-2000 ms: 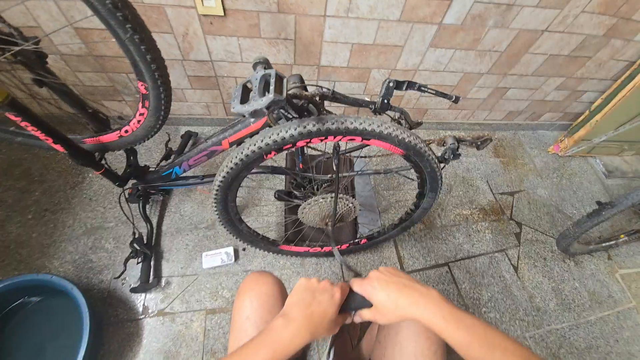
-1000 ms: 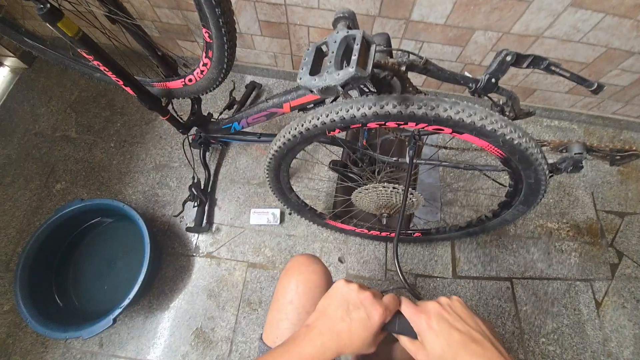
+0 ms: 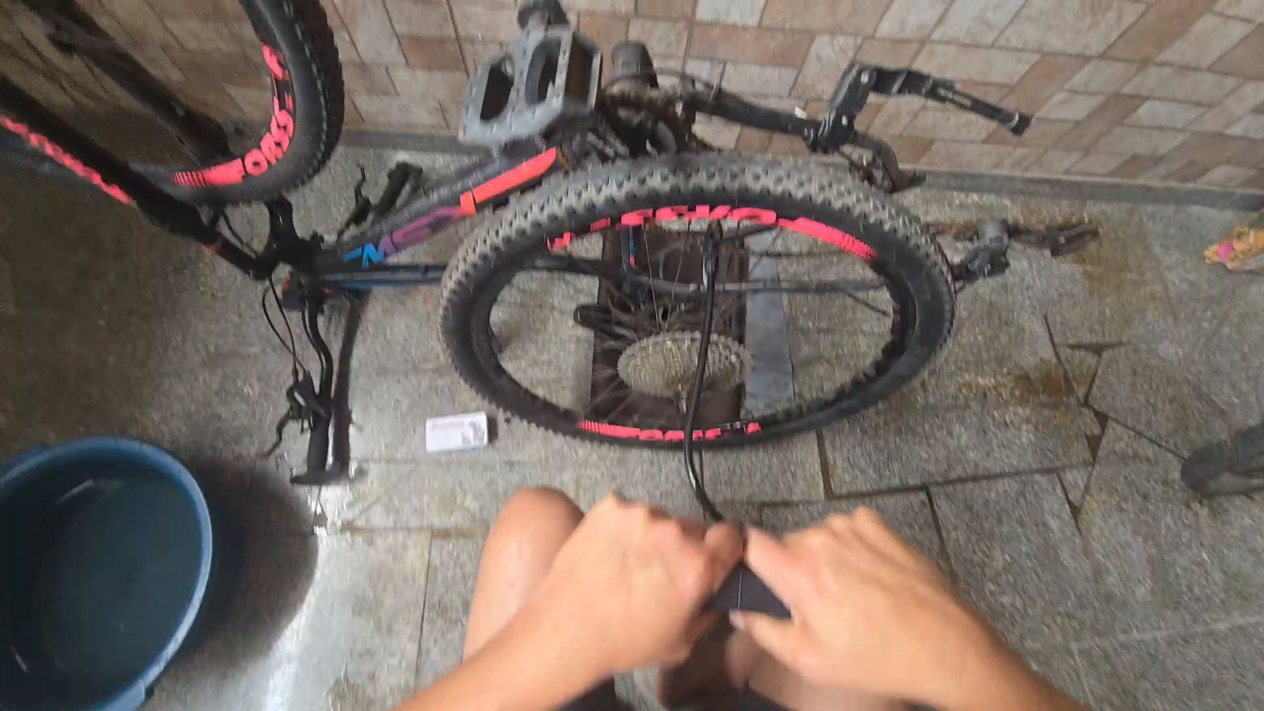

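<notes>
My left hand (image 3: 637, 578) and my right hand (image 3: 849, 592) are closed side by side on a black pump handle (image 3: 743, 592), in front of my knees. From between them a black hose (image 3: 696, 425) rises across the spokes to the far rim of a bicycle wheel (image 3: 859, 395). The wheel has a knobby tyre, pink lettering and a cassette (image 3: 683, 364) at its hub. It leans low over the floor beside the bicycle frame (image 3: 415, 222). The pump's lower part is mostly hidden by my hands.
A blue basin (image 3: 205, 553) of water stands at the left. A small box (image 3: 457, 432) bearing writing lies near the handlebar (image 3: 314, 395). A grey pedal (image 3: 533, 89) sticks up behind the wheel. Another tyre (image 3: 1224, 464) shows at the right edge, and a tiled wall (image 3: 1136, 89) stands behind.
The view has shifted, with the basin now partly cut off at the left. Both hands stay together on the pump handle; the wheel and hose remain joined in the same arrangement.
</notes>
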